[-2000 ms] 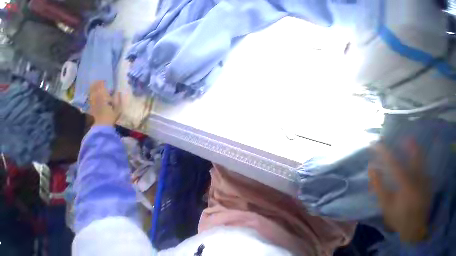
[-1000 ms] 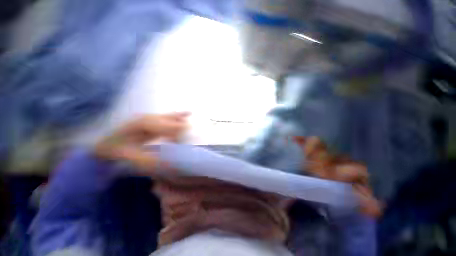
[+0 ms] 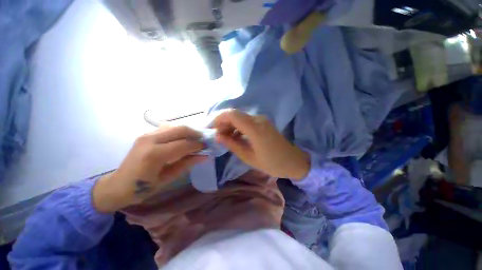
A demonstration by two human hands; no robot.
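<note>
A small light blue cloth piece [image 3: 205, 176] is pinched between both hands in front of my body, its lower part hanging down. My left hand [image 3: 161, 155] holds it from the left, with fingertips near its upper end. My right hand [image 3: 253, 140] holds it from the right, fingers bent close to the left fingertips. The fingers hide much of the piece. A heap of light blue garment cloth [image 3: 322, 89] lies just beyond and right of my right hand.
The sewing machine head [image 3: 158, 16] is above, with a dark ribbed cylinder [image 3: 210, 55] under it. The white table [image 3: 58, 132] glares by the needle. More blue cloth [image 3: 16, 84] lies at far left. A blue crate [image 3: 396, 153] stands right. A yellowish pad [image 3: 302, 32] hangs under purple cloth.
The left hand left the cloth at the far left. Both hands held a light strip stretched between them, and now they are close together on a small blue piece. The view has swung right.
</note>
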